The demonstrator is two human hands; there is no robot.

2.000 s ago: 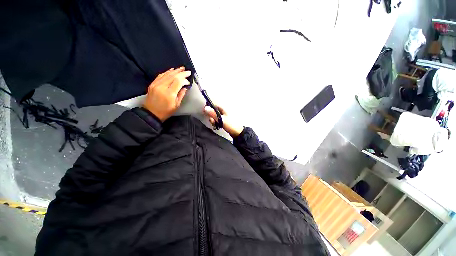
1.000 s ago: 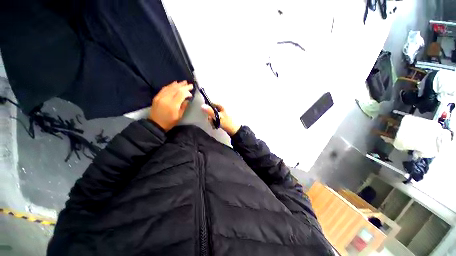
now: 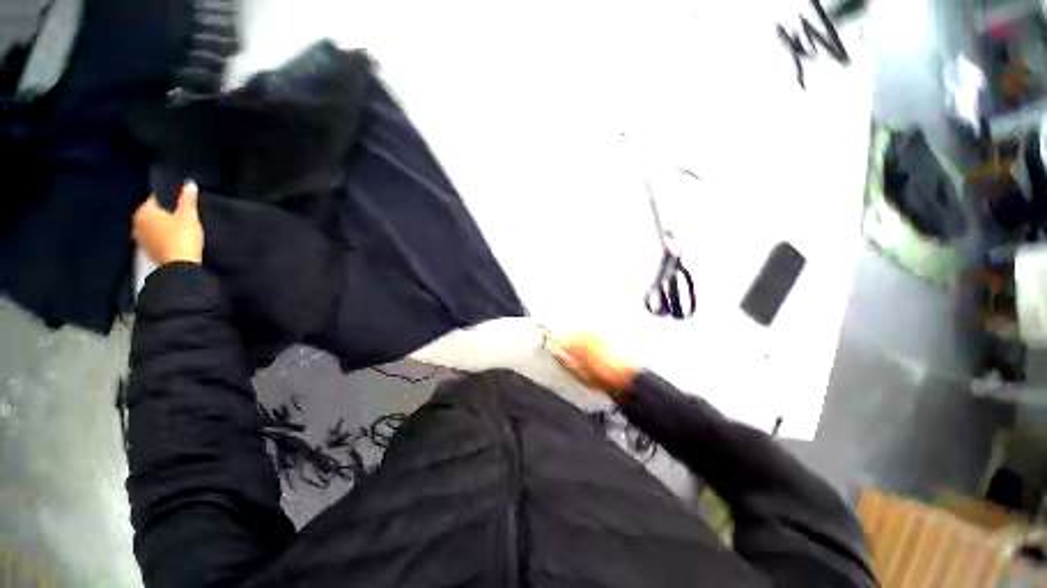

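A dark navy garment piece [image 3: 419, 230] lies folded over the table's left part, its lower edge hanging past the table edge. My left hand [image 3: 170, 230] grips the dark cloth at far left, thumb raised on top. My right hand [image 3: 591, 362] is at the table's near edge, just right of the cloth's lower corner; it is blurred, and whether its fingers hold anything cannot be told. The shears [image 3: 669, 276] lie on the white table [image 3: 574, 207], right of the cloth, handles towards me, and no hand touches them.
A black smartphone [image 3: 773, 281] lies right of the shears. Black offcuts [image 3: 813, 44] lie at the table's far right, and more trimmed strips [image 3: 327, 454] lie on the floor below. A green and dark bundle [image 3: 918, 201] is beyond the right table edge.
The shears have left my right hand and lie on the table. My left hand has moved far left onto the cloth, which is now folded differently. My right hand has moved right.
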